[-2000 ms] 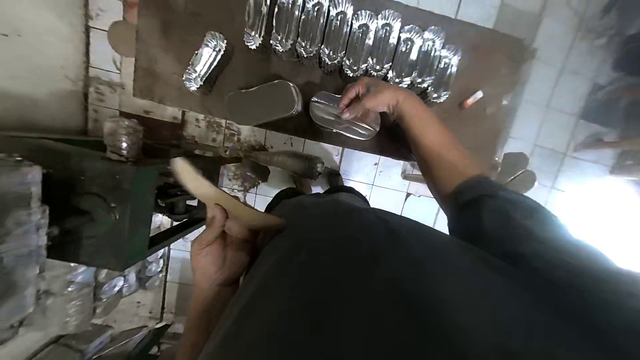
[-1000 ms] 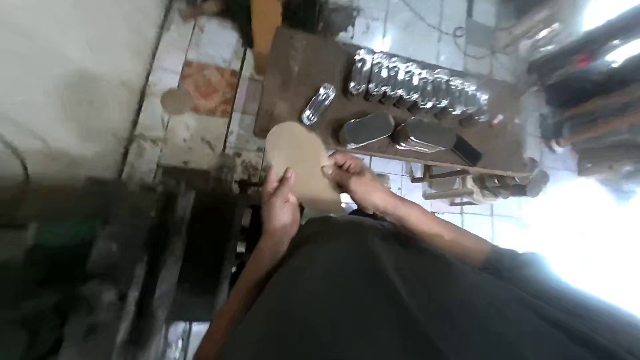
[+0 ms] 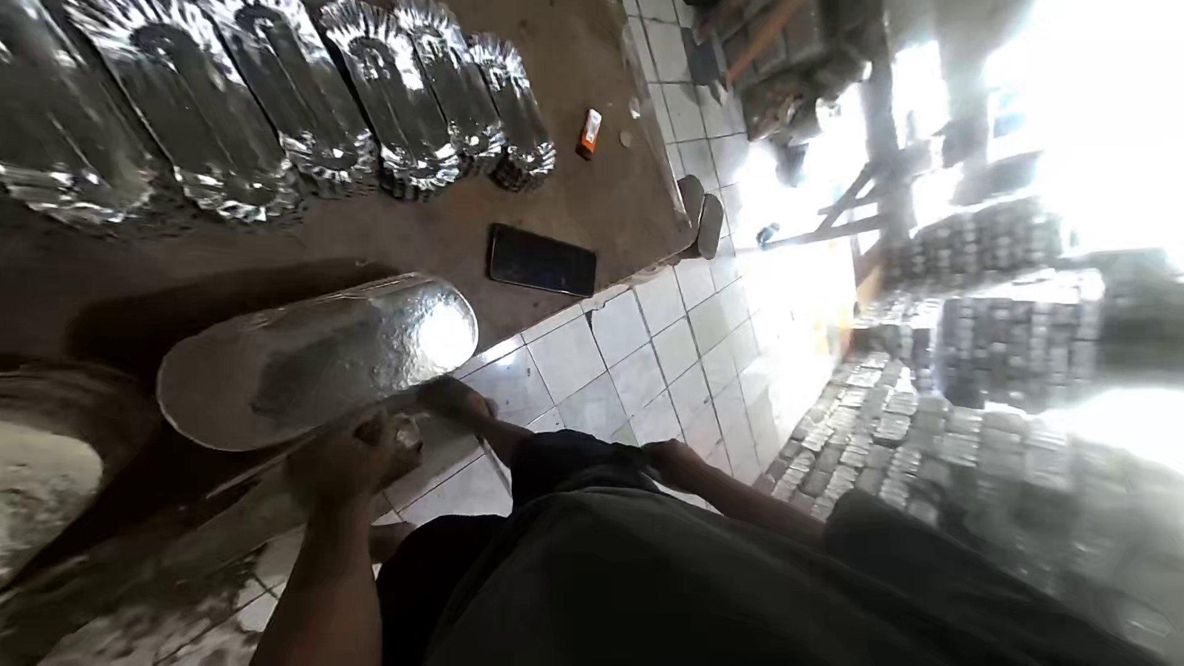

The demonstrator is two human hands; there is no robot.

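Beside the near edge of the brown table (image 3: 629,217), my left hand (image 3: 342,458) is blurred, its fingers bent close under a stack of long oval foil-faced pieces (image 3: 319,361). Whether it grips anything cannot be made out; a small shiny thing shows by its fingers. My right hand (image 3: 675,464) is low near my dark clothing, with its fingers curled and their inner side hidden. A row of fluted silver foil trays (image 3: 324,106) stands in nested stacks on the table. Right of the oval stack lies a black smartphone (image 3: 543,261).
An orange and white lighter (image 3: 588,134) lies near the table's far right part. Oval pieces (image 3: 708,227) stick out by the table corner. White floor tiles (image 3: 638,342) run beside the table. Many stacked foil goods (image 3: 1013,342) stand at the right, blurred.
Both hands held a tan oval sheet one second ago; it is no longer seen in them. My hands are now apart, the right one lower by my clothing. The view has swung strongly and closer to the table.
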